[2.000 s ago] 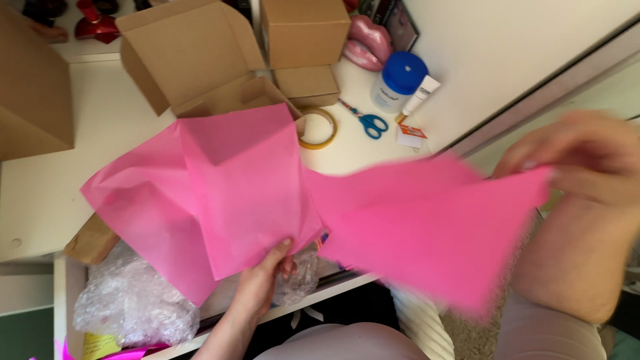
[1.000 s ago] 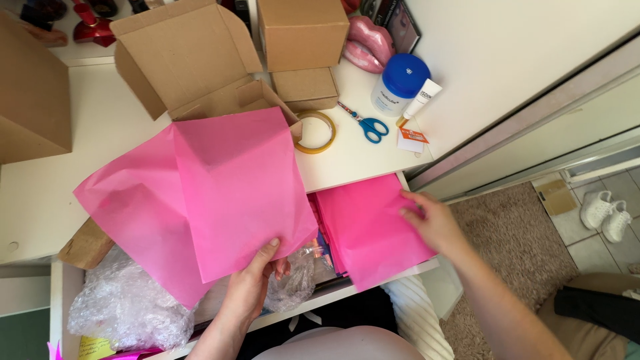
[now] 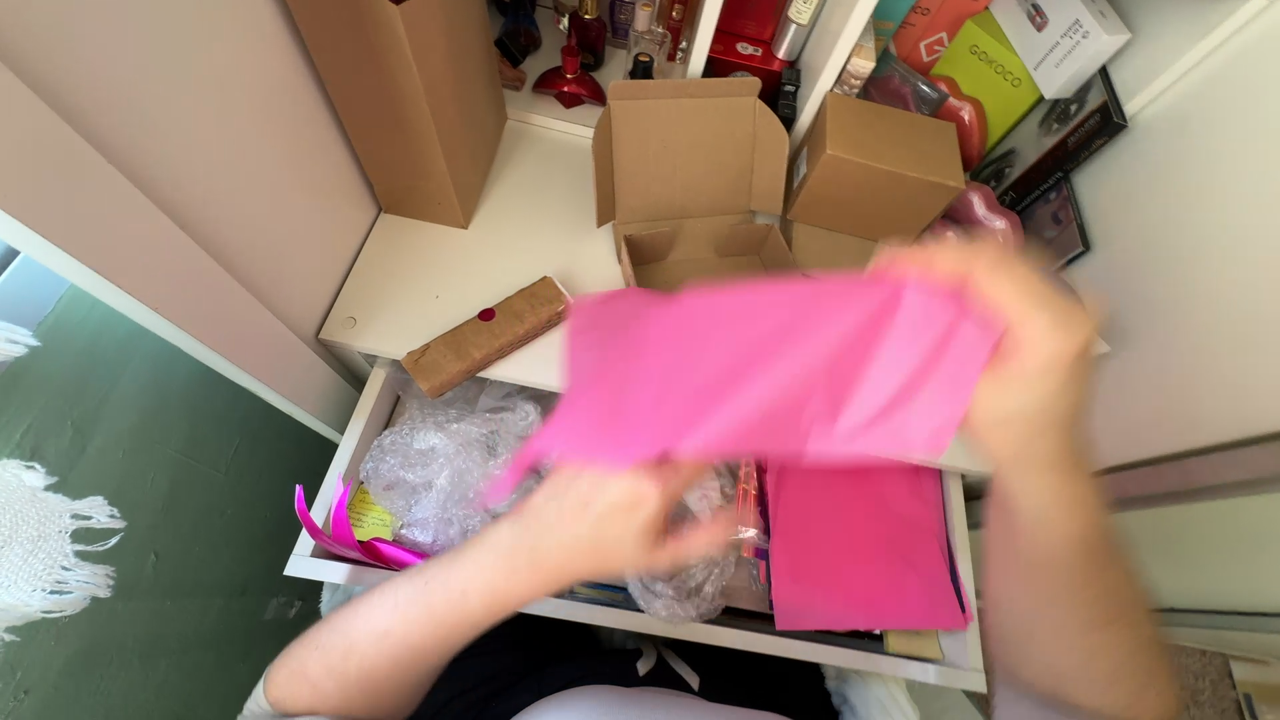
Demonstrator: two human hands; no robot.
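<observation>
Pink tissue paper [image 3: 760, 370] is held up and blurred in front of the open cardboard box [image 3: 700, 160]. My right hand [image 3: 1020, 340] grips the paper's right end. At its lower edge is my left hand [image 3: 630, 520], blurred, its fingers partly apart; whether it pinches the paper cannot be told. Below, a stack of folded pink tissue paper [image 3: 860, 550] lies in the right part of the open drawer [image 3: 560, 610]. The paper hides part of the box's front and whatever lay near it on the desk.
Bubble wrap [image 3: 440, 460] fills the drawer's left side, beside a yellow note [image 3: 368, 515] bearing writing. A narrow cardboard piece [image 3: 487, 335] lies on the white desktop [image 3: 540, 200]. A tall cardboard box [image 3: 420, 110] and a smaller closed one [image 3: 875, 165] stand there; perfume bottles [image 3: 590, 35] are behind.
The pink paper my left hand held over the drawer is now raised in front of the box, with my right hand gripping it. My right hand has left the tissue stack. The view has shifted left.
</observation>
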